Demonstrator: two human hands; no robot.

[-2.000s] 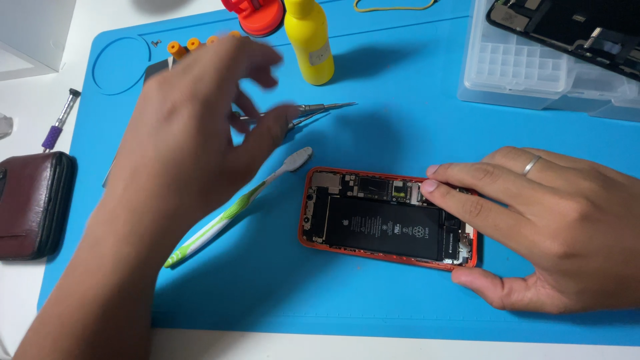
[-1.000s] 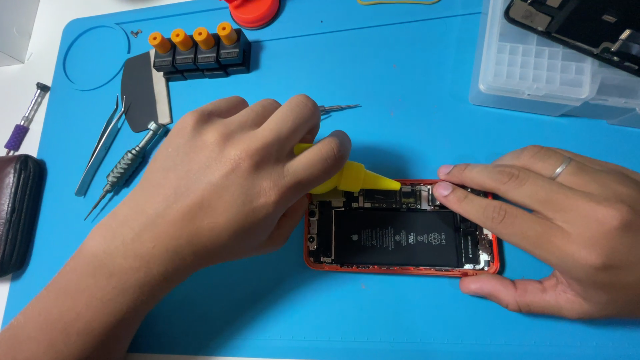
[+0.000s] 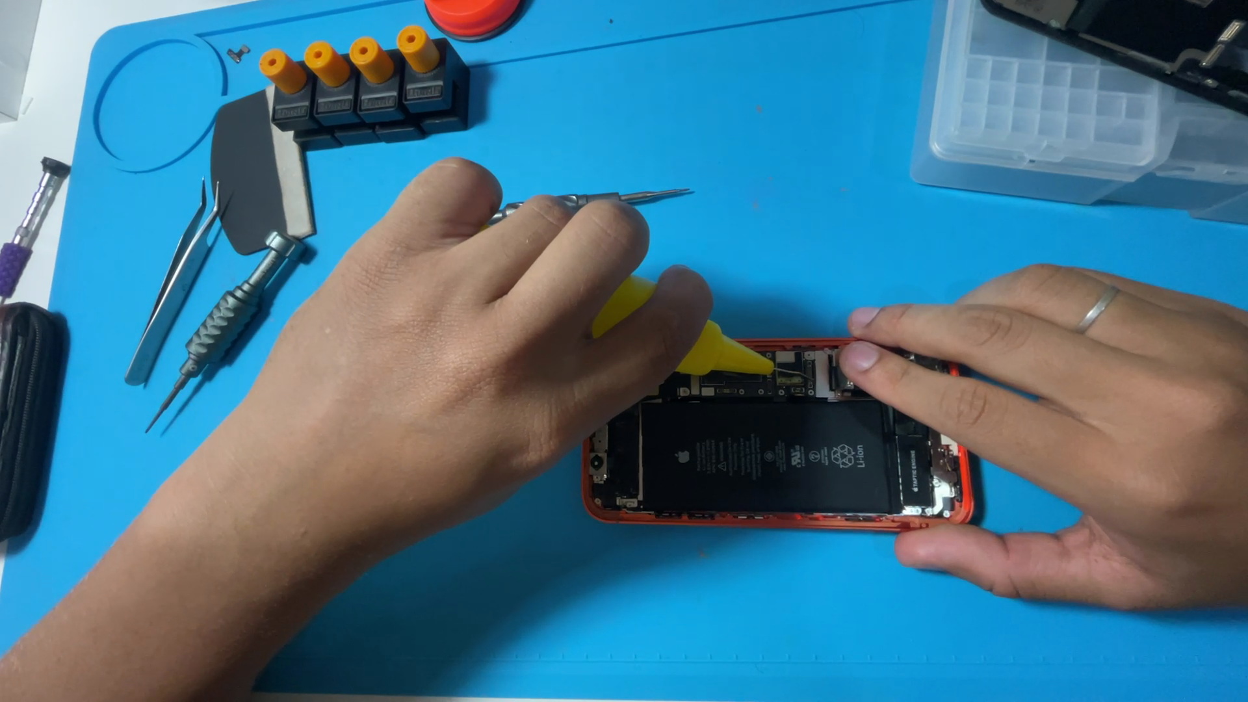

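Observation:
My left hand (image 3: 487, 341) is closed around a yellow squeeze bottle (image 3: 717, 351), tilted so its thin tip is over the logic board (image 3: 795, 378) of an opened iPhone. The phone has a red frame (image 3: 760, 522) and a black battery (image 3: 770, 458), and lies on a blue silicone mat (image 3: 439, 624). My right hand (image 3: 1063, 419) steadies the phone's right end, two fingertips at its upper edge and the thumb by the lower edge. Beyond my left hand lies a slim metal tool (image 3: 624, 198), partly hidden. Most of the bottle is hidden by my left hand.
At the left lie tweezers (image 3: 175, 292), a metal precision screwdriver (image 3: 224, 331), a dark flat pad (image 3: 255, 175), a rack with orange-topped holders (image 3: 375, 107), another screwdriver (image 3: 29, 234) and a zipped case (image 3: 29, 419). A clear compartment box (image 3: 1053, 127) under a detached phone screen (image 3: 1160, 44) stands upper right.
The yellow bottle stood upright at the back of the mat; my left hand has taken hold of it and brought it, tip down, to the phone. My right hand stays at the phone's right end.

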